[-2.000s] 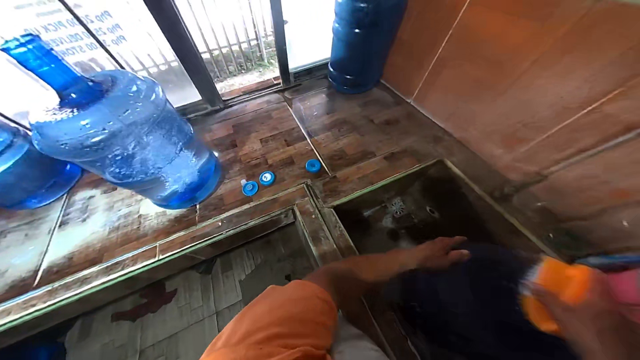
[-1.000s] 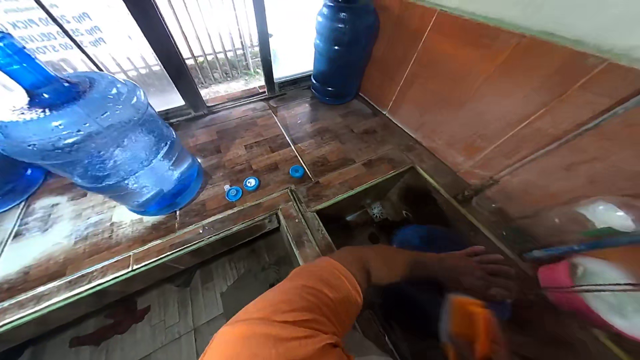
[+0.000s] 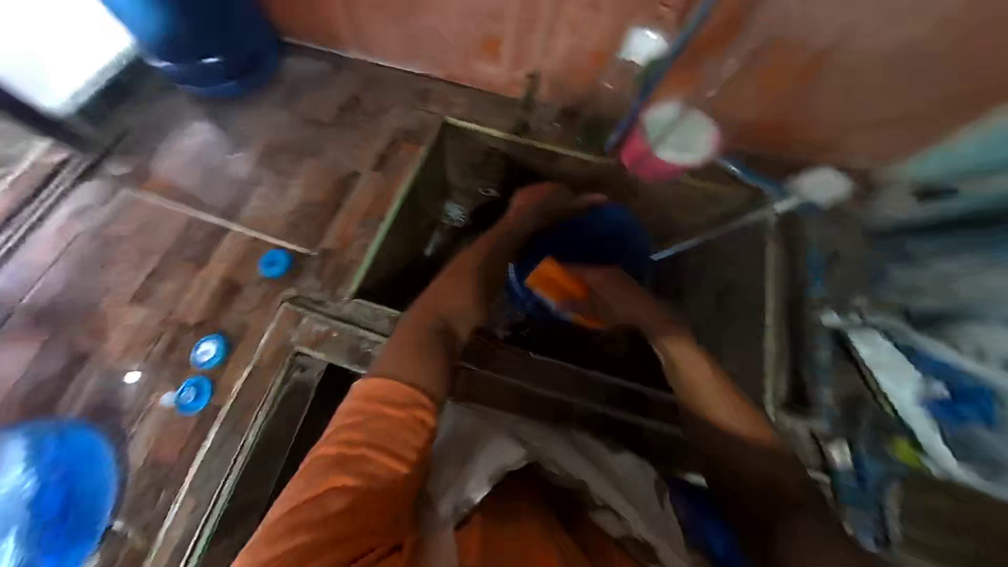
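Note:
A dark blue round container (image 3: 602,236), likely a water jug, lies down in a tiled basin (image 3: 409,228). On its upper left side rests my left hand (image 3: 551,201), its fingers blurred and partly lost in shadow. My right hand (image 3: 614,295) is closed around an orange scrubbing brush or sponge (image 3: 557,285), which is against the near end of the container. Blur hides the exact shape of the orange thing.
Blue bottle caps (image 3: 275,263) lie on the tiled ledge at left. A clear blue jug (image 3: 55,488) stands lower left, a dark blue one (image 3: 213,47) upper left. A pink pail (image 3: 669,140) and a blue pole (image 3: 665,71) are by the tiled wall.
The view has swung right and down. My right hand with the orange thing is now at the container's near end. My left hand remains on or near the container.

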